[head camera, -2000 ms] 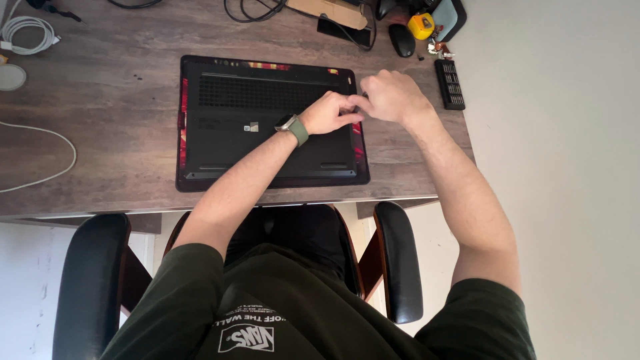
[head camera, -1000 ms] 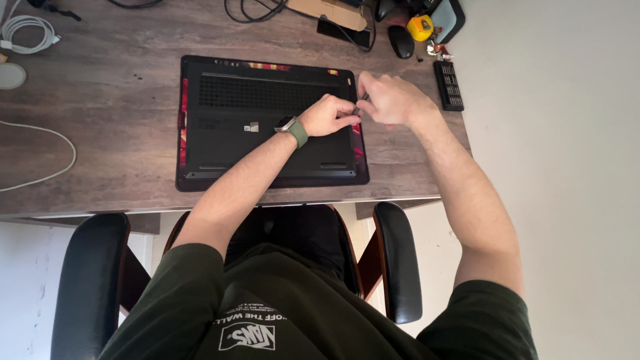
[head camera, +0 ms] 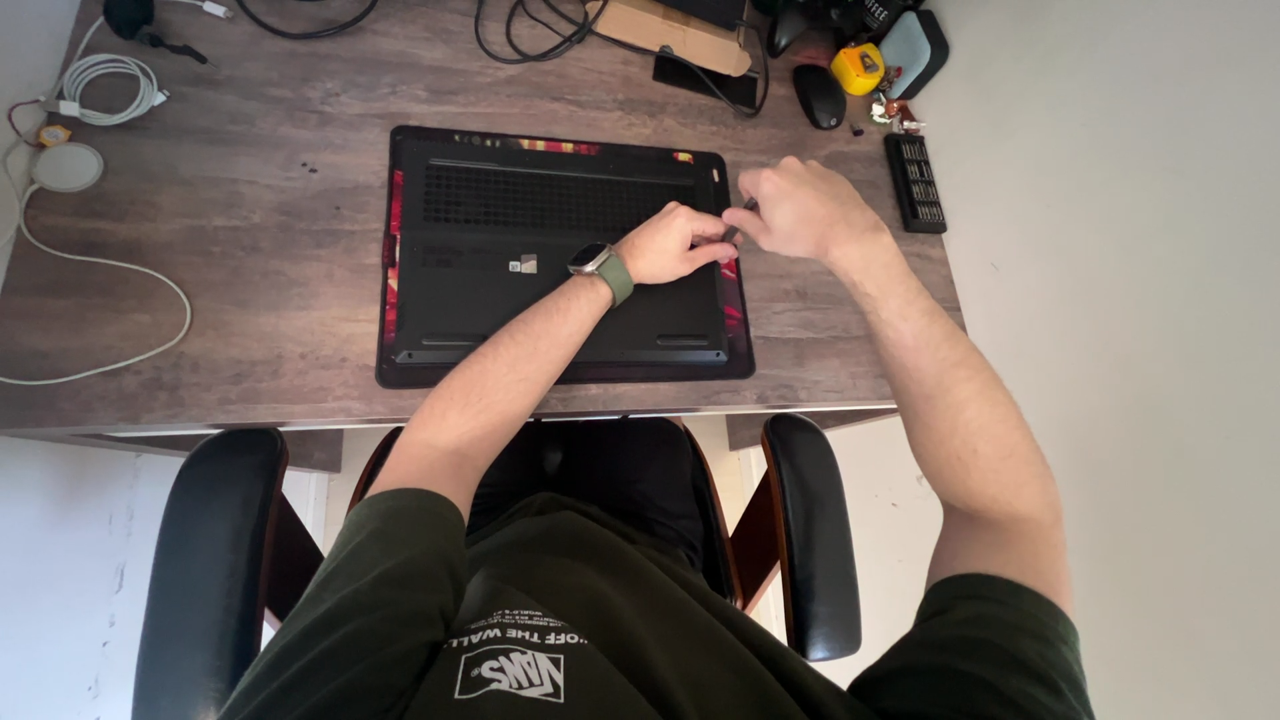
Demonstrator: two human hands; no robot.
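Note:
A black laptop [head camera: 480,290] lies upside down, its vented bottom cover up, on a dark mat with red patterns [head camera: 740,355]. My right hand [head camera: 805,210] holds a thin dark screwdriver [head camera: 740,220] by its upper part, slanted over the laptop's right edge. My left hand [head camera: 670,245], with a green-banded watch on the wrist, rests on the right side of the laptop; its thumb and forefinger reach the lower part of the screwdriver. The fingers hide the tip. A black case of screwdriver bits [head camera: 915,185] lies to the right.
Behind the laptop are black cables [head camera: 530,35], a cardboard piece [head camera: 670,35], a black mouse [head camera: 820,97] and a yellow tape measure [head camera: 858,69]. A coiled white cable [head camera: 110,90] and a round white charger [head camera: 68,167] lie at left. Chair armrests flank my body below the desk's front edge.
My right hand's fingers have shifted slightly around the screwdriver, which shows more plainly now than two seconds ago. The laptop has stayed in place.

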